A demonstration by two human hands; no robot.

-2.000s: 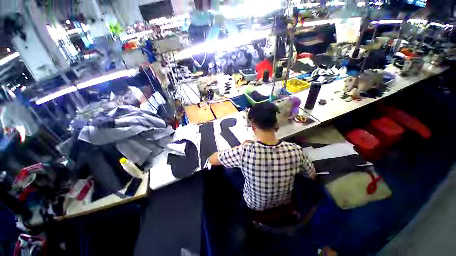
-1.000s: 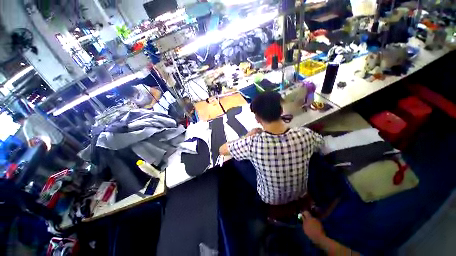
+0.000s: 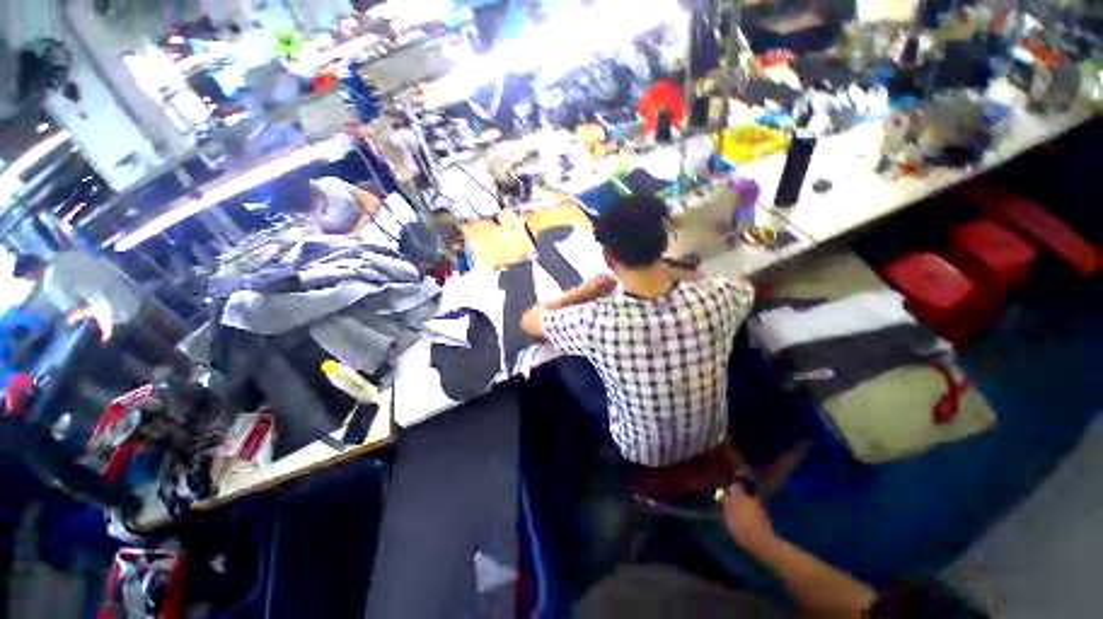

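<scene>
My right hand [image 3: 746, 515] reaches in from the lower right, small and blurred, behind the seated person's stool. A tiny pale spot shows at its fingertips; I cannot tell whether it holds something. My left hand is not in view. A seated person in a checked shirt [image 3: 659, 369] has their arms at the white table [image 3: 414, 397]. Dark cut panels lie there: a rounded one [image 3: 467, 363] and a long one [image 3: 560, 256]. Long dark fabric [image 3: 442, 508] hangs below the table edge. The seated person's body hides part of the work.
A side stack of black and white pieces [image 3: 853, 345] bears a red strap [image 3: 948, 393]. Red stools [image 3: 929, 288] stand at right. A grey garment pile [image 3: 321, 290], a yellow-capped bottle [image 3: 351, 382] and a dark rectangle [image 3: 359, 423] are at left. A dark cylinder [image 3: 795, 169] stands on the table.
My right hand and forearm have come into view from below and now show further in. The seated person's near arm has shifted slightly on the table. The view has tilted and shifted.
</scene>
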